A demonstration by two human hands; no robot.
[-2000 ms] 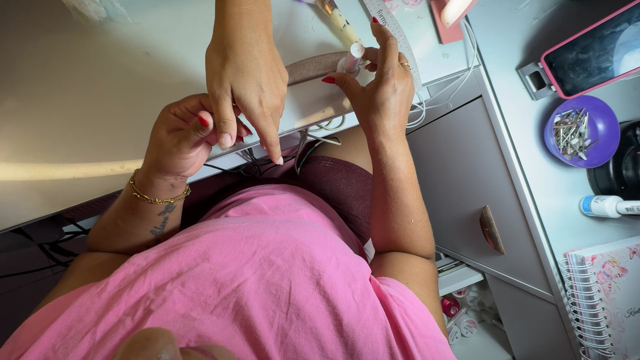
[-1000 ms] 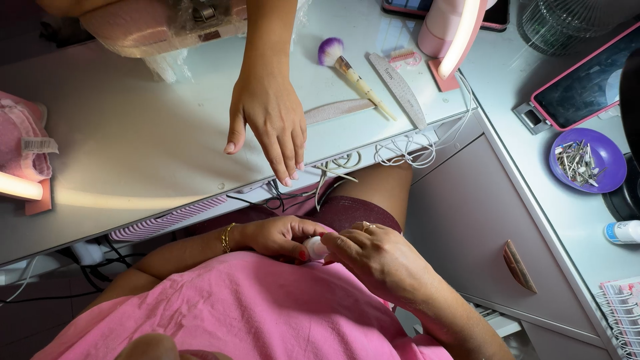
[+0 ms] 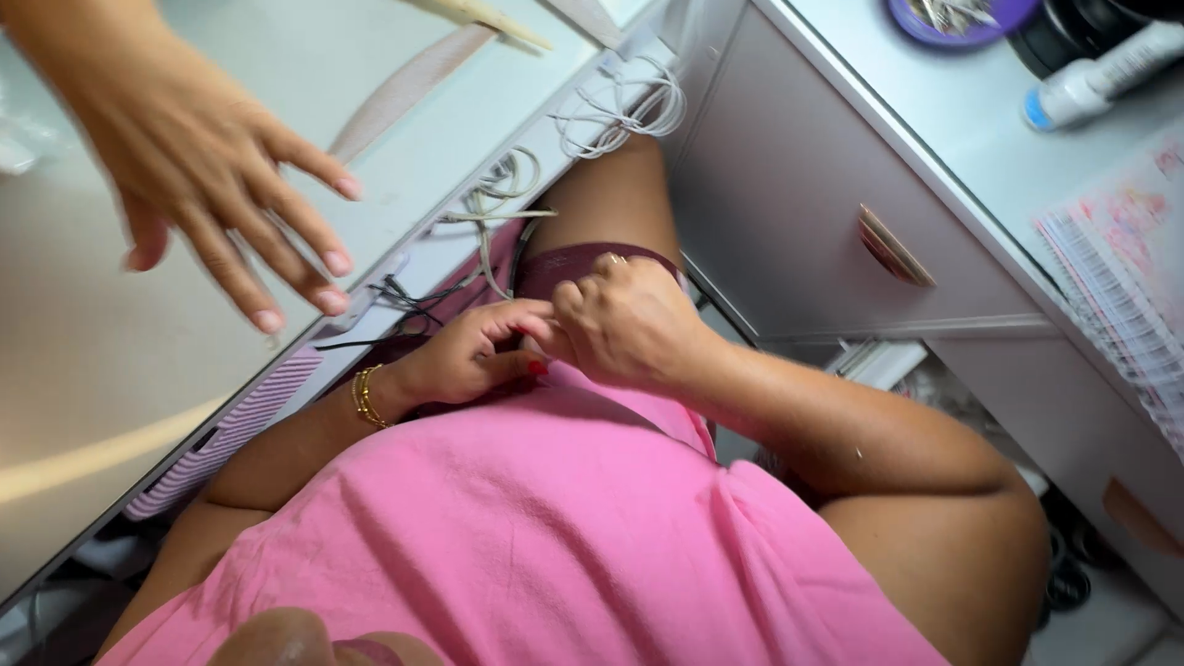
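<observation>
My left hand (image 3: pixel 472 351), with red nails and a gold bracelet at its wrist, is curled above my lap. My right hand (image 3: pixel 629 324) meets it, its fingers bent in a fist and a ring on one finger. A sliver of a small pale bottle (image 3: pixel 530 343) shows between them; the rest is hidden by my fingers, and I cannot tell how the right hand grips it. Beyond my hands, at the upper left, another person's hand (image 3: pixel 231 185) is held palm down over the table edge, fingers spread.
On the white table (image 3: pixel 111 324) lie a nail file (image 3: pixel 412 92) and a brush handle (image 3: pixel 490 18). Coiled cables (image 3: pixel 620 111) hang at its edge. To the right stands a drawer cabinet (image 3: pixel 795 185) with a purple dish (image 3: pixel 967 28), a white bottle (image 3: pixel 1073 92) and a spiral notebook (image 3: pixel 1119 277).
My right hand held the white-capped bottle above the table at first; both my hands then came together low over my lap. The other person's fingers have spread. The view has shifted closer.
</observation>
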